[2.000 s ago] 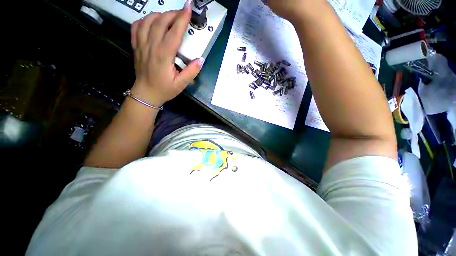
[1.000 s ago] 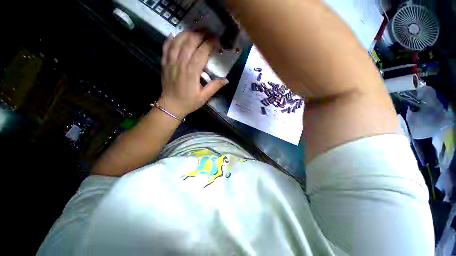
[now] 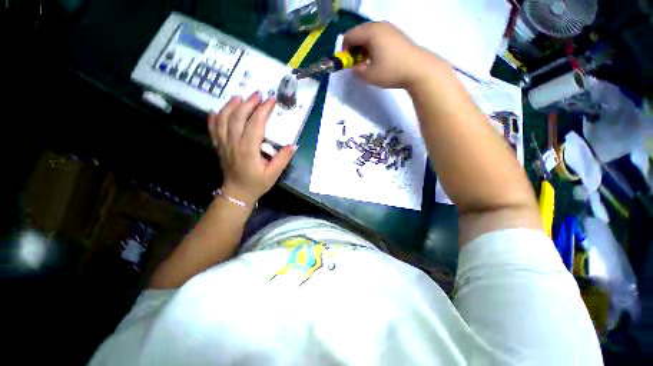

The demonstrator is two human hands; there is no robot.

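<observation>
The white torque tester lies at the upper left, its display and keypad toward its left end. My left hand rests on its near edge, fingers on top, thumb at the side. My right hand grips the yellow-and-black handle of the torque wrench. The wrench's metal end reaches the dark metal socket on the tester's top; whether they are joined is too blurred to tell. Small dark metal parts lie in a loose pile on a white paper sheet right of the tester.
A small fan and a white roll stand at the upper right. A yellow handle, a blue-handled tool and a tape roll lie at the right. A clear bag lies behind the tester.
The view has shifted, showing more of the tester and bench. My right hand, earlier beyond the top edge, is now visible with the wrench. My left hand stays on the tester.
</observation>
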